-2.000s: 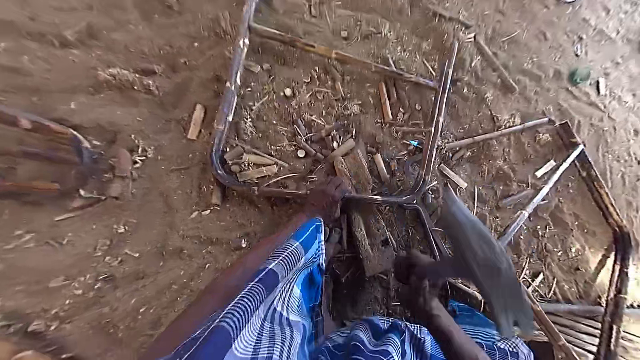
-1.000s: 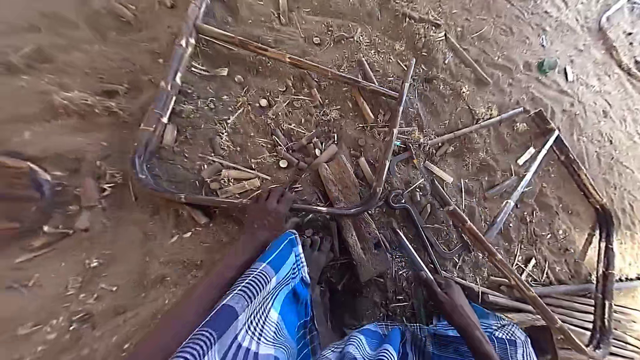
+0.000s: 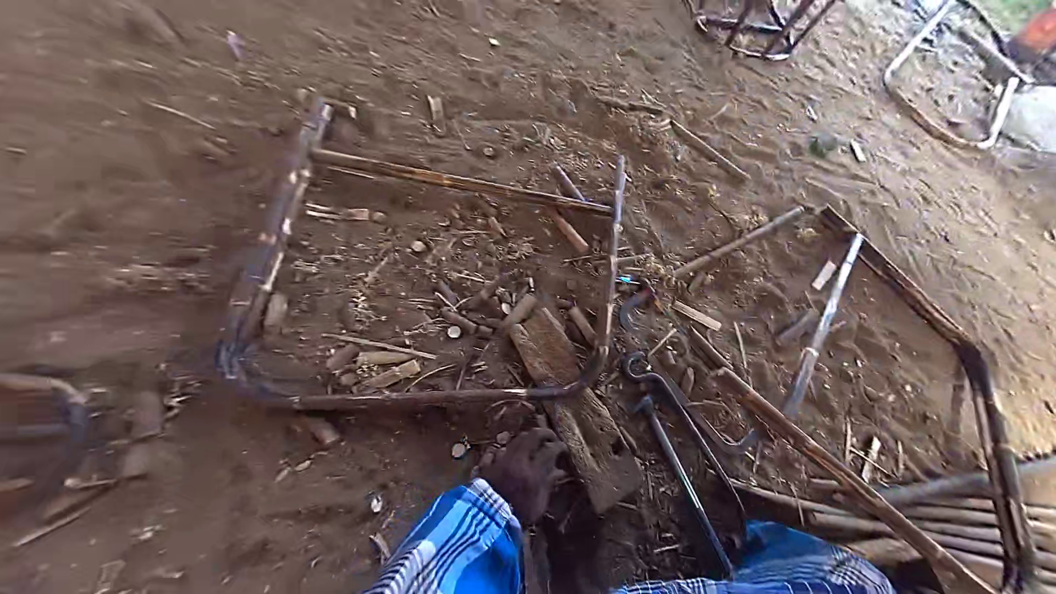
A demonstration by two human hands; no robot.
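Neither my left hand nor my right hand shows. A U-shaped cane or bamboo frame with a crossbar lies on the ground before me, its rounded bottom corners dark. The lower bar passes over a rough wooden board. Just left of the board is a bare foot, beside blue checked cloth. To the board's right, a straight dark metal tool lies beside a metal rod with a curled end. What is at the straight tool's lower end is unclear.
Cut cane pieces and chips litter the dirt inside the frame. At right lie a second bent frame, a long pole and a bundle of canes. More frames stand at the upper right.
My left hand has left the lower bar of the frame and is out of view. My right hand, earlier holding a bladed tool, has also gone from view.
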